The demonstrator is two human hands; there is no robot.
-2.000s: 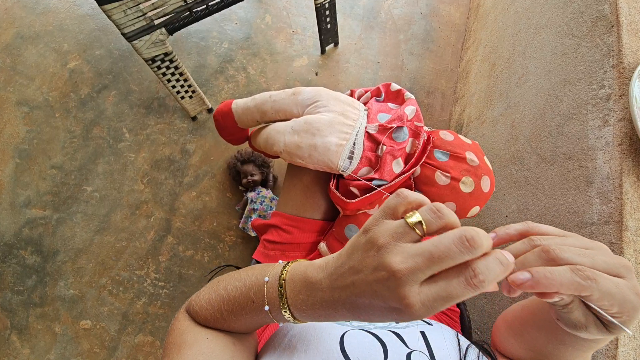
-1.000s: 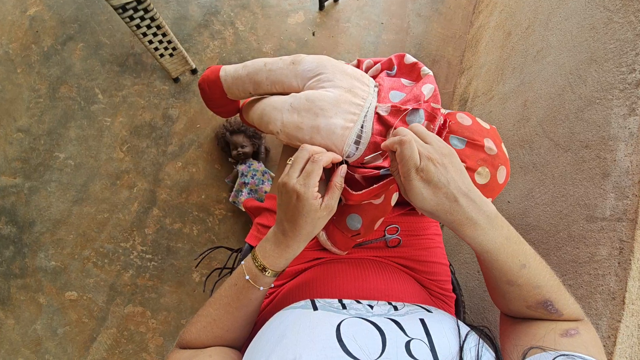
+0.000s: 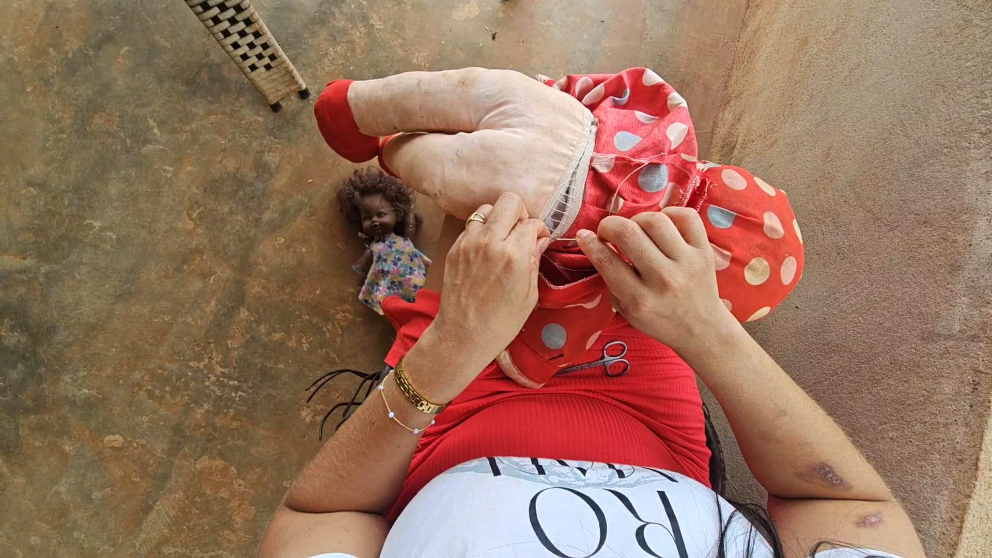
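Observation:
Across my lap lies a cloth doll (image 3: 496, 132) with a pale stuffed body, red feet and red polka-dot clothes (image 3: 643, 147). My left hand (image 3: 496, 271) pinches the edge of the doll's body at the stitched waist seam (image 3: 572, 186). Just right of it, my right hand (image 3: 659, 271) holds a thin, light length, a needle or thread, between thumb and finger; which one I cannot tell. A loose white thread (image 3: 620, 182) loops over the dotted cloth. Small metal scissors (image 3: 612, 359) rest on my red skirt, blades partly under the cloth.
A small doll (image 3: 391, 248) with curly hair and a flowered dress lies left of my lap. A woven chair part (image 3: 252, 46) stands at the upper left on the mottled floor (image 3: 155, 271). A rough raised surface (image 3: 876, 194) lies to the right.
Two seconds ago both hands were at the lower right, away from the seam. They have come to the doll's waist, and the scissors have come into sight. The view has shifted.

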